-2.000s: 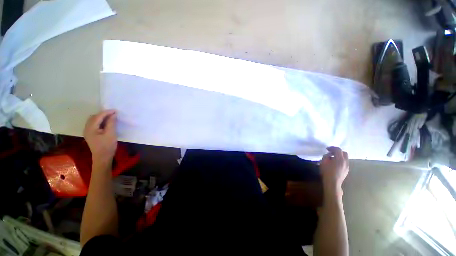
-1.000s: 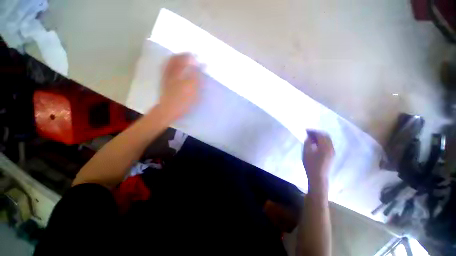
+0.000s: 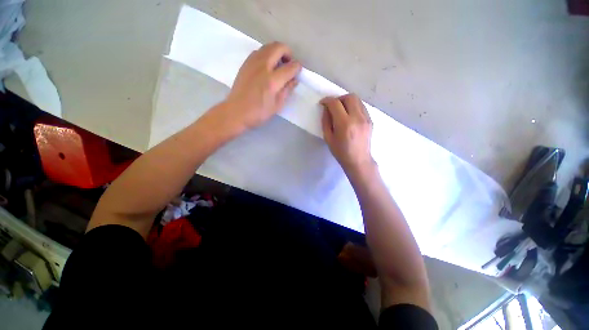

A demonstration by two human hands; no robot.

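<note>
A bright white strip point(image 3: 210, 40) lies along the far edge of a wide, thin bluish-white fabric point(image 3: 258, 160) on the table. The fabric is wrinkled towards its right end. My left hand point(image 3: 266, 84) is on the strip near its far edge, fingers bent, thumb and fingertips close together. My right hand point(image 3: 347, 126) is just to the right of it, fingers curled down on the strip. The fingertips of both hands are partly hidden, so whether they pinch the cloth cannot be told.
A dark iron point(image 3: 539, 193) stands on the right, with dark tools point(image 3: 513, 252) below it. Crumpled white pieces point(image 3: 39, 84) lie at the table's far left. A red stool point(image 3: 64, 155) is below the table edge point(image 3: 116, 141).
Both hands have moved from the fabric's near edge up onto the strip and closer together. The view has turned, so the fabric now slants down to the right.
</note>
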